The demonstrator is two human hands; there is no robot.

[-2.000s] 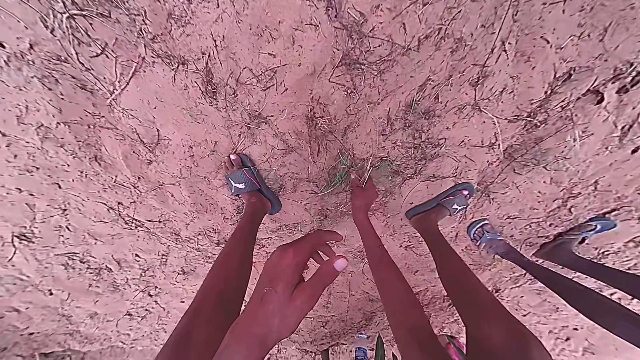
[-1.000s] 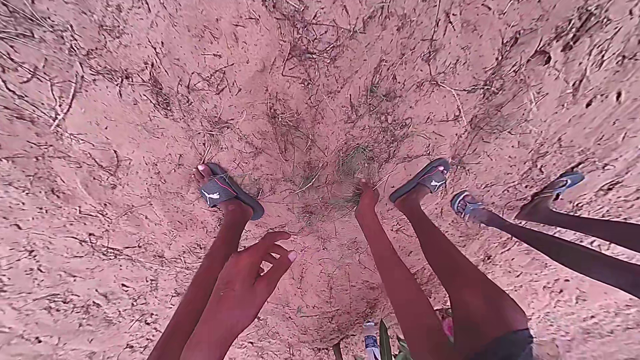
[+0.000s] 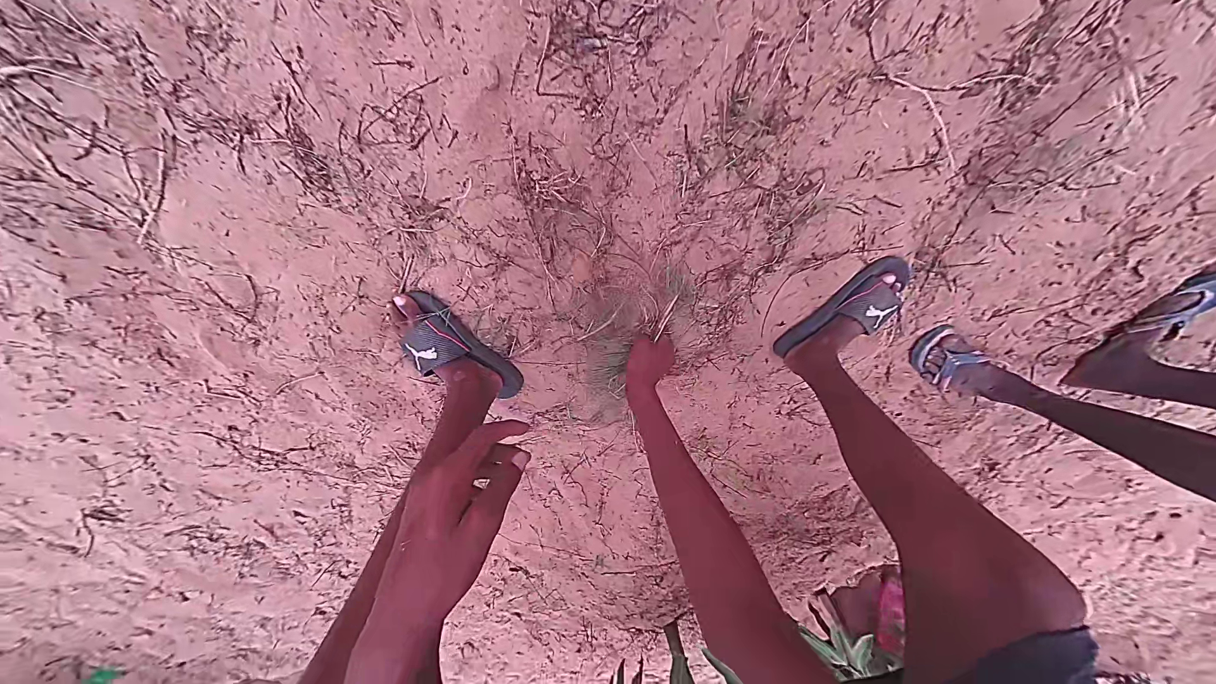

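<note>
My left hand hangs in the air over my left shin, its fingers bent and apart, holding nothing. My right hand is down at the ground between my feet, closed on a thin tuft of grass whose blades stick out past the fingers. Finer, blurred grass lies just left of that hand. A dark slide sandal is on my left foot, and a matching slide sandal is on my right foot.
Another person's feet in strapped sandals stand at the right. Dry twigs litter the reddish sandy soil. Green leaves and part of a pink item show at the bottom, beside my right leg.
My right hand stays low between my feet, on or by the grass. My left hand remains raised with bent fingers. The bottle-like item at the bottom edge earlier is out of sight.
</note>
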